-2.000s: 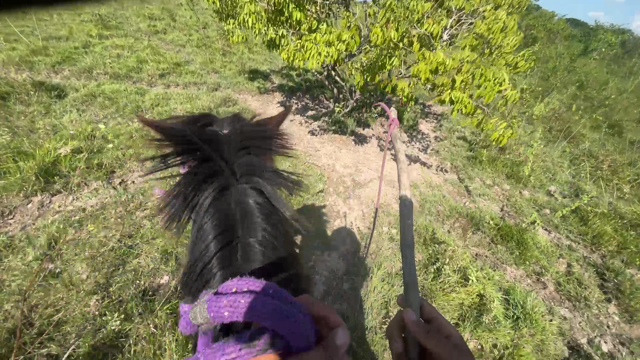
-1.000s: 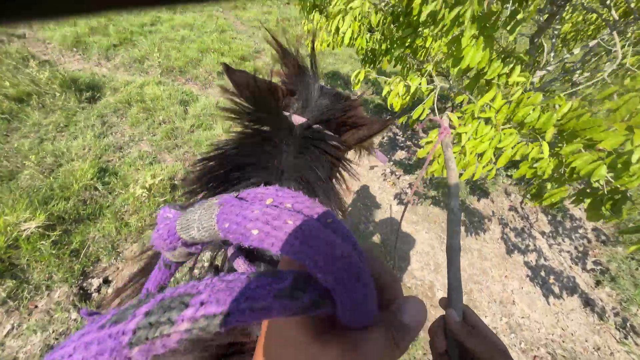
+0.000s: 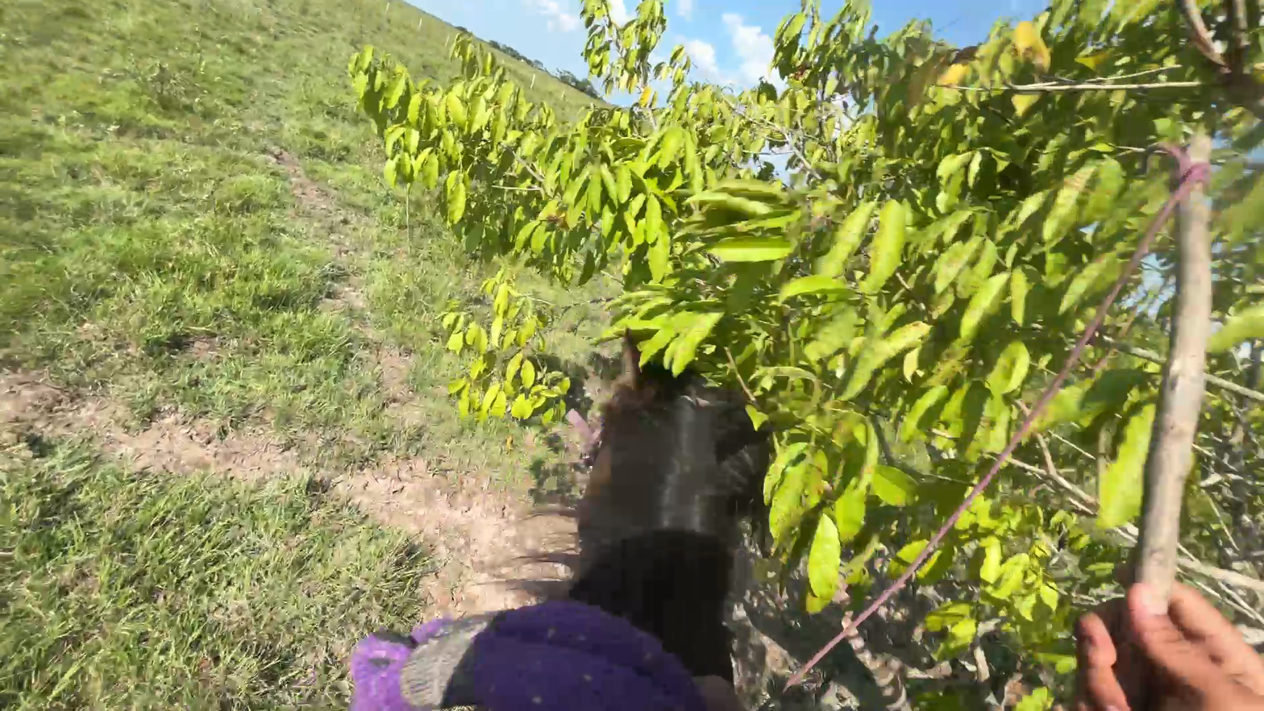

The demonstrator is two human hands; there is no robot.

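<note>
A wooden stick [image 3: 1175,385] stands upright in my right hand [image 3: 1170,647], at the lower right. A thin pink cord [image 3: 1027,425] is tied round its top and slants down to the left. The dark neck of a horse [image 3: 662,553] runs ahead from the bottom middle, its head partly behind leaves. Thick purple rope reins [image 3: 573,657], with a grey band, lie bunched across the neck's base. Only a small part of my left hand [image 3: 716,694] shows at the bottom edge, at the right end of the reins; its fingers are hidden.
A leafy tree [image 3: 889,257] fills the right side and overhangs the horse's head. Bare branches show low at the right. On the left, a grassy slope [image 3: 197,247] rises, crossed by a dirt path [image 3: 415,504].
The tree now fills much more of the view, and its leaves cover part of the horse's head. The raised stick stands among the leaves. The view has tilted up.
</note>
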